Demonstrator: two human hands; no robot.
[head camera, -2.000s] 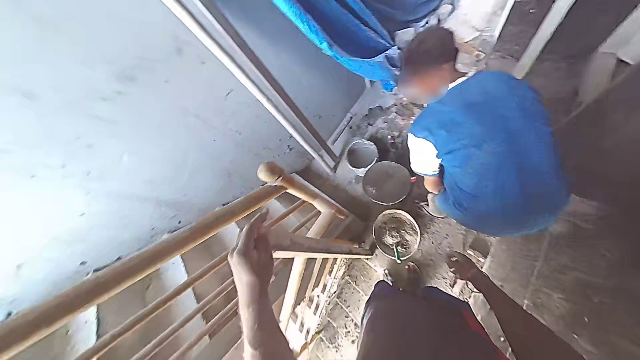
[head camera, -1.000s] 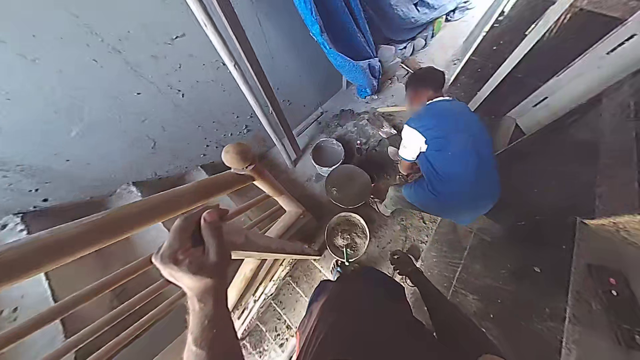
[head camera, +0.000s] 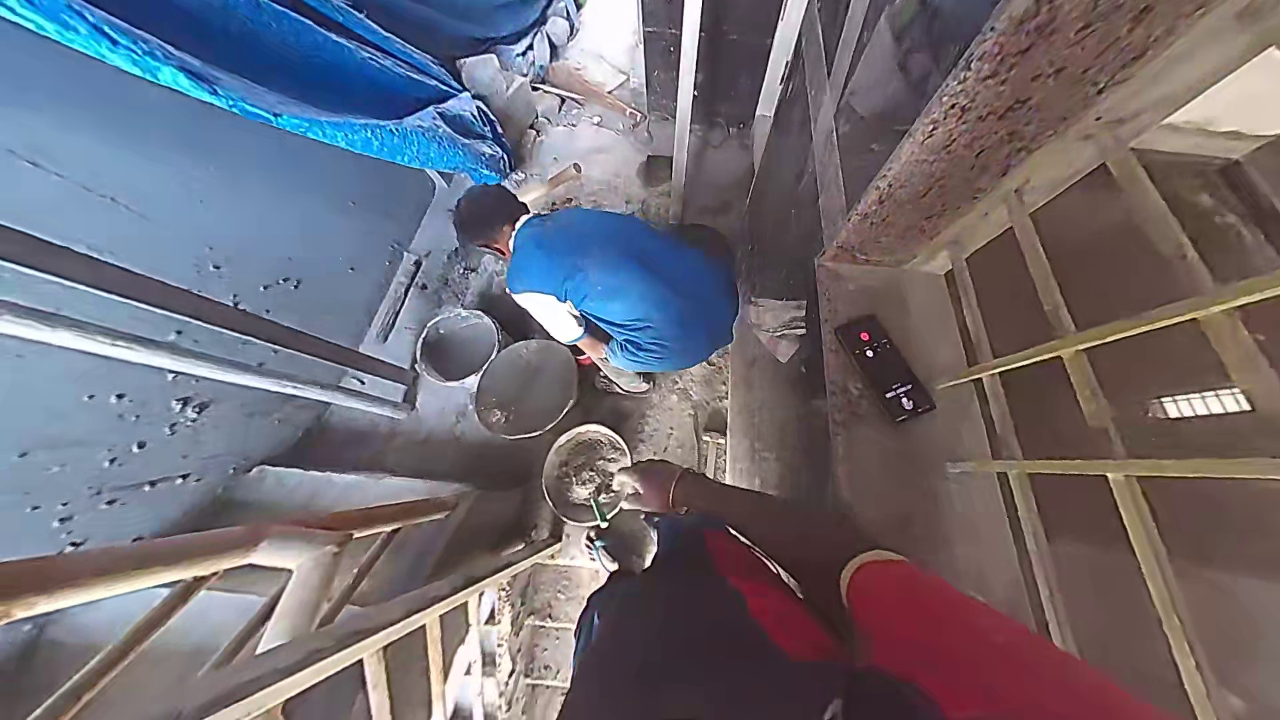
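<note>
My right hand (head camera: 652, 486) reaches down to the right side of a round pan of grey mortar (head camera: 588, 470). Its fingers are at the rim, but whether they grip it is unclear. A tool with a green handle (head camera: 600, 512) stands in the mortar, near my hand. My left hand is out of view. Beyond the pan are a wide round container (head camera: 526, 390) and a pale bucket (head camera: 458, 346), both with grey contents. A person in a blue top (head camera: 625, 290) crouches beside them, facing left, their hands mostly hidden.
A wooden stair railing (head camera: 390, 625) runs along the lower left. On the right, a black phone or remote (head camera: 884, 368) lies on a ledge beside a wooden frame (head camera: 1075, 350). A blue tarp (head camera: 400, 110) hangs at the upper left, with rubble (head camera: 500, 90) near it.
My left hand, earlier at the wooden railing, is out of view. My right hand has moved to the mortar pan's rim. The view has turned clearly toward the right.
</note>
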